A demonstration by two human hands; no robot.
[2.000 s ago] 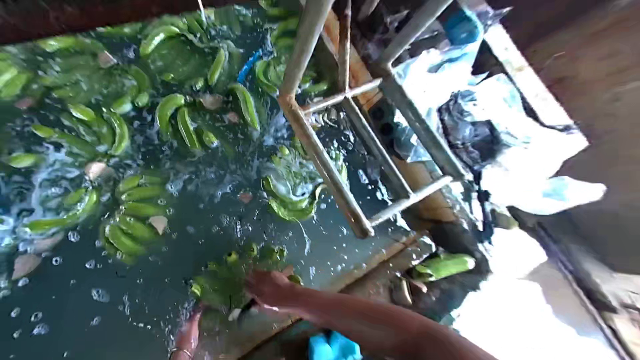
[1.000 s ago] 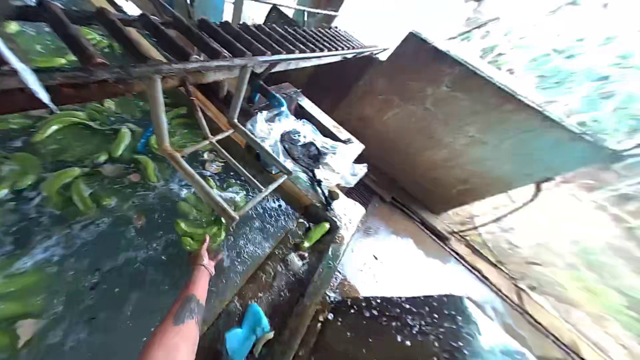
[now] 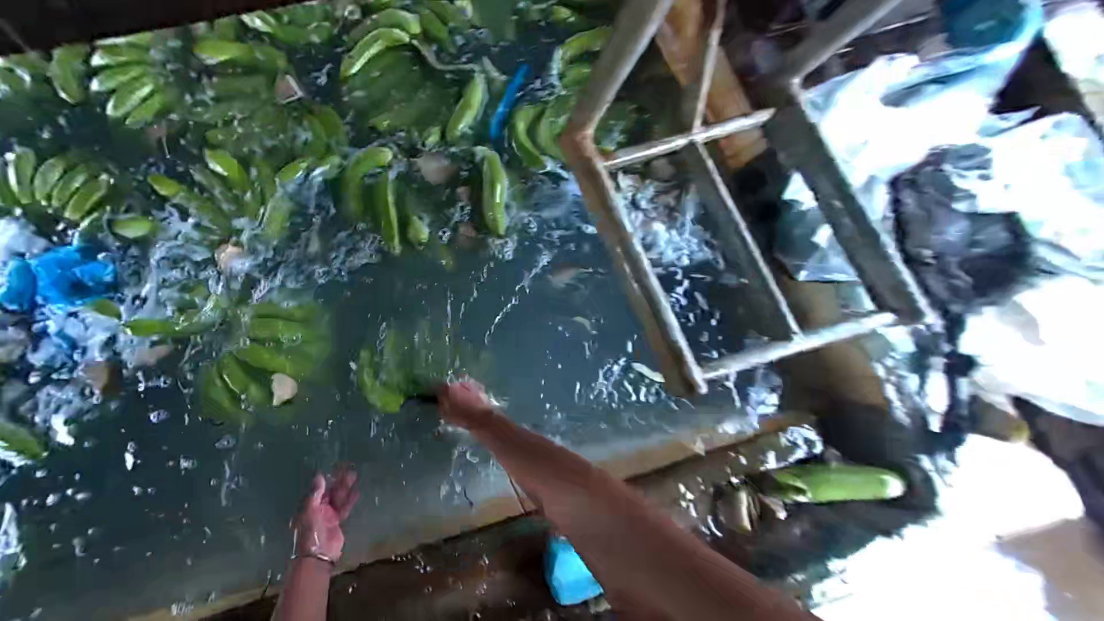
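Note:
My right hand (image 3: 466,403) reaches over the water of a tank, fingers at the edge of a half-sunk hand of green bananas (image 3: 384,379); a dark thin thing shows between its fingers and the bananas. Whether it grips is unclear. My left hand (image 3: 323,516), with a thin bracelet at the wrist, is above the water near the tank's near wall, palm turned up, fingers apart and holding nothing. Left of the right hand floats another hand of green bananas (image 3: 276,349). Many more green banana hands (image 3: 388,194) float across the far part of the tank.
A rusty metal frame (image 3: 642,259) hangs over the tank's right side. Clear plastic sheeting (image 3: 949,198) lies beyond it. Single green fruit (image 3: 845,483) and a bright blue object (image 3: 569,571) are outside the tank wall (image 3: 638,461). Blue plastic (image 3: 65,278) floats at left.
The view has swung back over the tank. One second ago one hand was at green bananas beside the metal frame; now my right hand is farther from the frame and my left hand shows too.

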